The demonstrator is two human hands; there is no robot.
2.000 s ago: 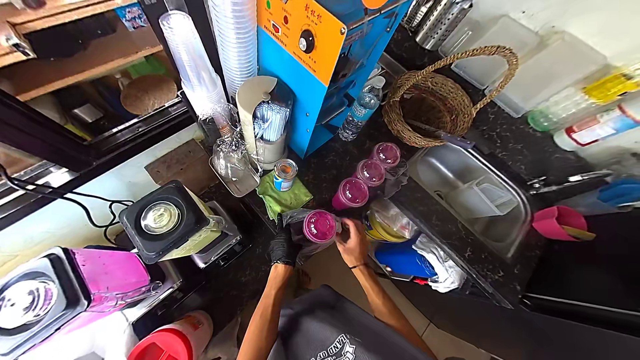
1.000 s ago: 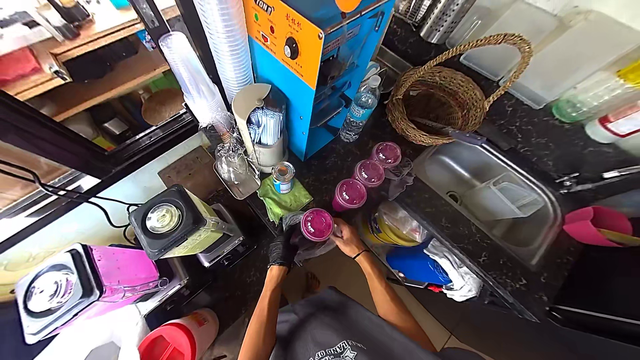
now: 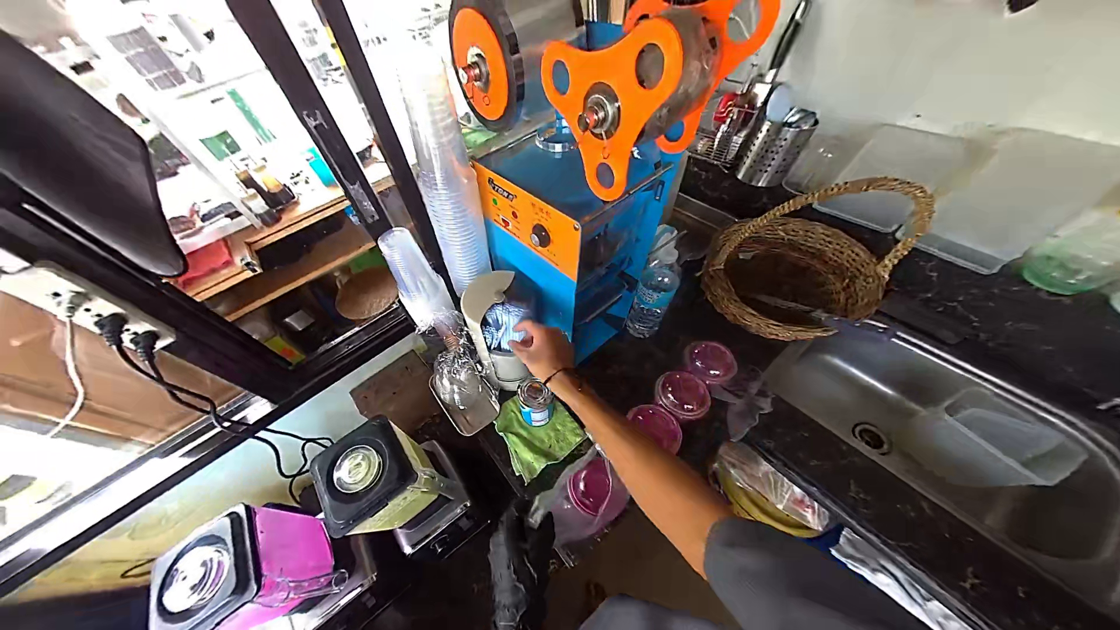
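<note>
My right hand [image 3: 542, 348] reaches to the blue-and-white wrapped straws [image 3: 505, 324] in a beige holder [image 3: 481, 302]; its fingertips meet at them, but whether they grip any is unclear. My left hand [image 3: 518, 542], in a black glove, is low in the centre beside a pink drink cup [image 3: 591, 486] with clear plastic around it. The hand seems to hold that plastic, though its fingers are blurred. Several domed cups of pink drink [image 3: 682, 394] stand in a row on the dark counter. An opened can [image 3: 535, 401] sits on a green cloth [image 3: 541, 442].
A blue cup-sealing machine [image 3: 534, 184] stands behind, with stacked clear cups [image 3: 455, 210] at its left. A water bottle [image 3: 653, 297], a wicker basket [image 3: 792, 271] and a steel sink [image 3: 840, 376] are to the right. Two blenders [image 3: 376, 477] [image 3: 289, 560] stand at the lower left.
My right hand has left the pink cup between my hands and moved up to the wrapped straws. My left hand remains by that cup. The view has tilted up, showing the sealing machine's orange reels.
</note>
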